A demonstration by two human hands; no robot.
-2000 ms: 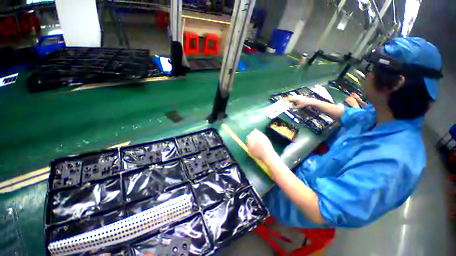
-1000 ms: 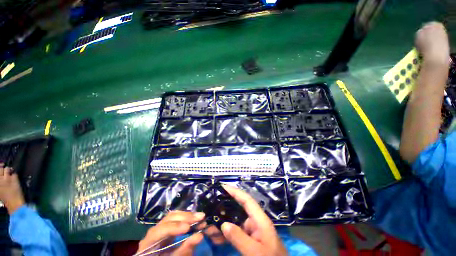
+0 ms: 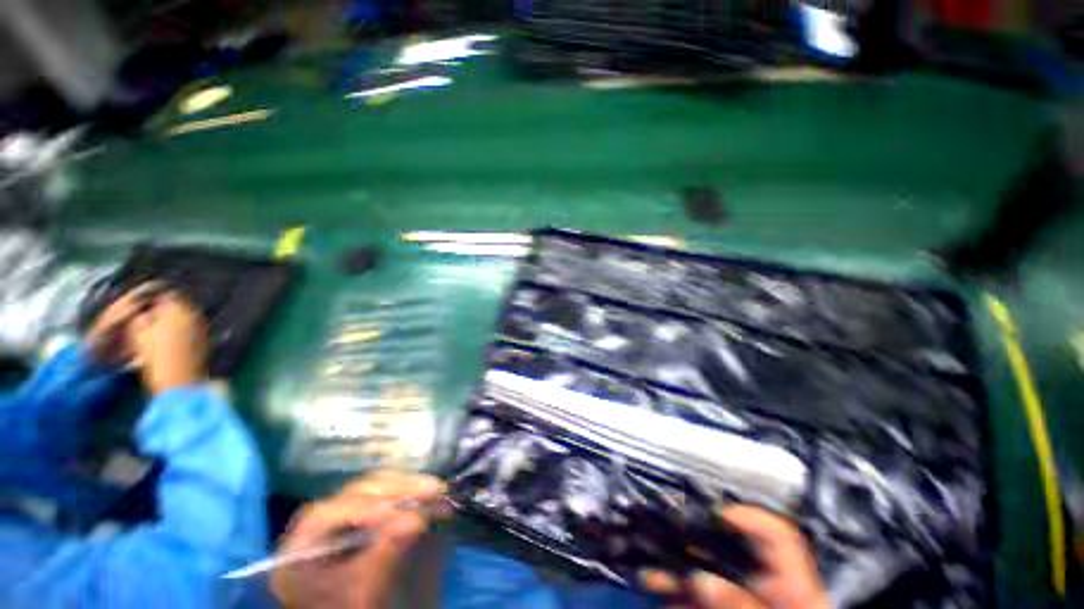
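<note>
The frame is blurred by motion. My left hand [image 3: 363, 541] is at the lower middle, its fingers closed around the thin silver tweezers [image 3: 303, 554]. My right hand [image 3: 767, 565] is at the bottom edge, partly cut off, with its fingers at a dark part [image 3: 695, 541] that looks like a black plastic housing. It is over the front of the black compartment tray [image 3: 886, 357]. The white sticker strip [image 3: 648, 438] lies slanting across the tray. The clear blister tray [image 3: 375, 387] with small gold pieces lies left of the black tray.
At the left, another person's hands [image 3: 155, 333] and blue sleeves are over a black tray [image 3: 244, 292]. Yellow tape [image 3: 1032, 428] runs along the right. Small dark parts [image 3: 704, 203] lie on the green bench beyond the tray. A dark post [image 3: 1010, 220] stands at the back right.
The view has swung left, so the trays appear further right and tilted. My hands have moved apart; the left with the tweezers is away from the dark part. The right-hand neighbour is out of view.
</note>
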